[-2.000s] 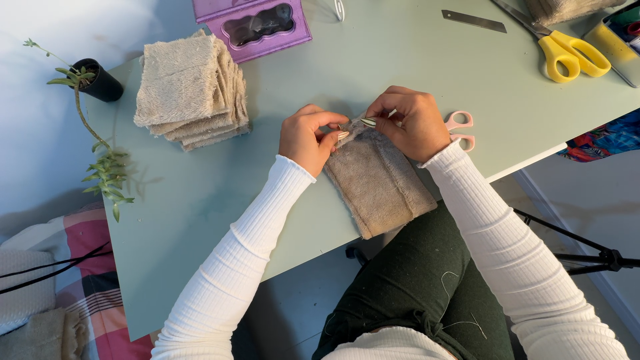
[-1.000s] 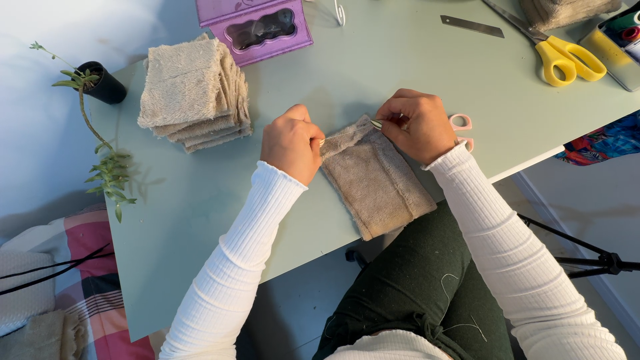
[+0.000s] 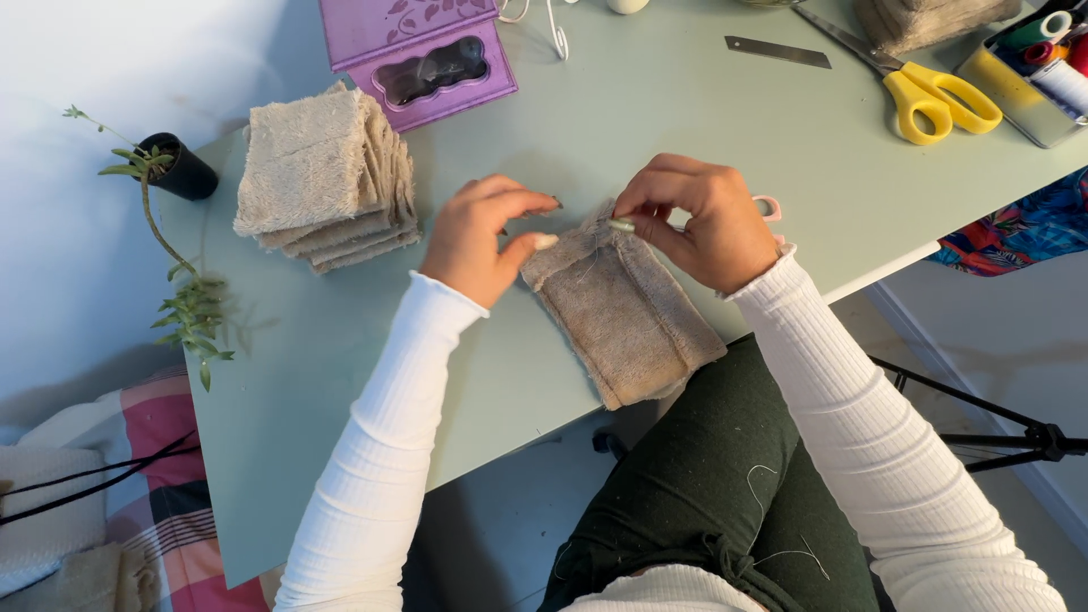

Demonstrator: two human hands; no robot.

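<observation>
A beige plush fabric piece with stitched seams (image 3: 612, 314) lies at the table's near edge, its lower corner reaching over the edge. My right hand (image 3: 701, 217) is at its top edge, thumb and forefinger pinched together; what they pinch is too small to make out. Fine thread shows on the cloth just below these fingers. My left hand (image 3: 493, 234) hovers beside the cloth's upper left corner, thumb and fingers apart, holding nothing visible. Pink scissor-like handles (image 3: 769, 208) show partly behind my right hand.
A stack of beige fabric squares (image 3: 302, 166) stands at left, near a potted succulent (image 3: 183, 170) and a purple box (image 3: 425, 72). Toward the upper right lie a blade (image 3: 778, 52), yellow-handled scissors (image 3: 922, 102), a tin of thread spools (image 3: 1033, 106) and more folded fabric (image 3: 926, 21).
Both hands were on the cloth's top edge two seconds ago. My left hand has since come off the cloth, and its fingers have opened.
</observation>
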